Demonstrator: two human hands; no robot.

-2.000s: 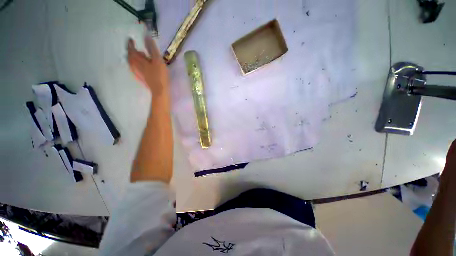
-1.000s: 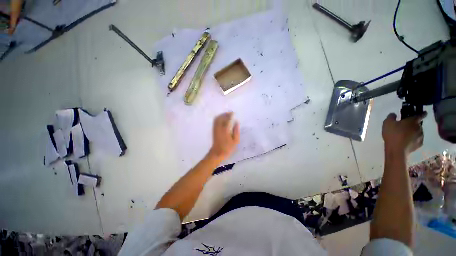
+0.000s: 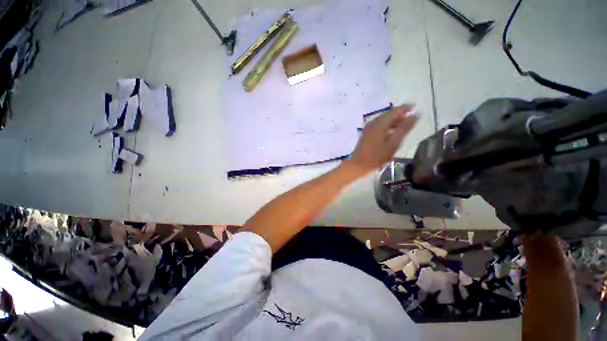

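Note:
The cutting machine's grey motor body (image 3: 519,156) fills the right side. Its flat metal base plate (image 3: 416,198) lies on the table near the front edge, partly hidden under the motor. My left hand (image 3: 383,138) is a little blurred, fingers apart, over the right edge of the paper marker (image 3: 306,126) and just left of the machine; it holds nothing. My right hand is hidden behind the motor; only its forearm shows below. A dark fabric edge shows along the paper's front. Two yellowish weight bars (image 3: 271,55) and a small open box (image 3: 303,64) lie on the paper.
Cut pieces (image 3: 136,110) lie on the table at the left. One cloth clamp (image 3: 229,42) is at the top centre, another (image 3: 480,30) at the top right. A black cable (image 3: 532,76) runs to the machine. Offcuts (image 3: 120,260) are heaped below the table edge.
The machine has come closer to the paper's right side and its motor looms larger. My left hand has moved right across the paper. Since the earliest frame, the two bars have come side by side.

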